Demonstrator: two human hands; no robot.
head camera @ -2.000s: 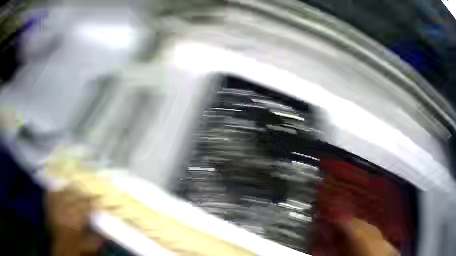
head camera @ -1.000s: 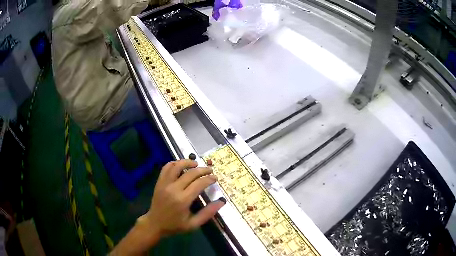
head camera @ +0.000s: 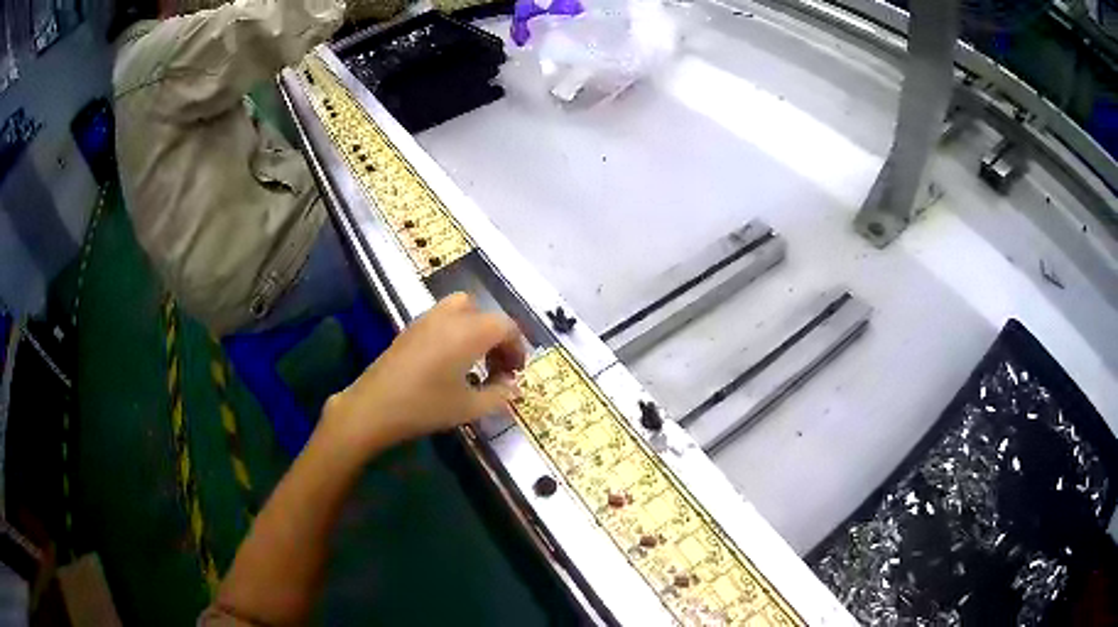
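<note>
A pale-yellow circuit board panel [head camera: 601, 472] lies in the rail, with several small red-brown components on it. My left hand [head camera: 423, 374] is bare and reaches in from the lower left over the panel's far end. Its fingers are curled, with the fingertips close together at the board's end. A small reddish spot shows beside the fingertips, but whether they grip a part is hidden. My right hand is out of the picture. A black tray of silver components [head camera: 981, 490] is at the lower right.
A second board panel [head camera: 386, 178] lies farther along the rail, beyond a gap. Black knobs [head camera: 650, 416] stand on the rail [head camera: 736, 514]. Two grey metal bars [head camera: 785, 367] lie on the bench. At the far end are a black tray [head camera: 423, 74], a plastic bag [head camera: 601, 49] and a seated person [head camera: 209, 172].
My view has swung from the blurred trays to the rail. Since one second ago, my left hand has moved up and its spread fingers have curled together at the panel's end.
</note>
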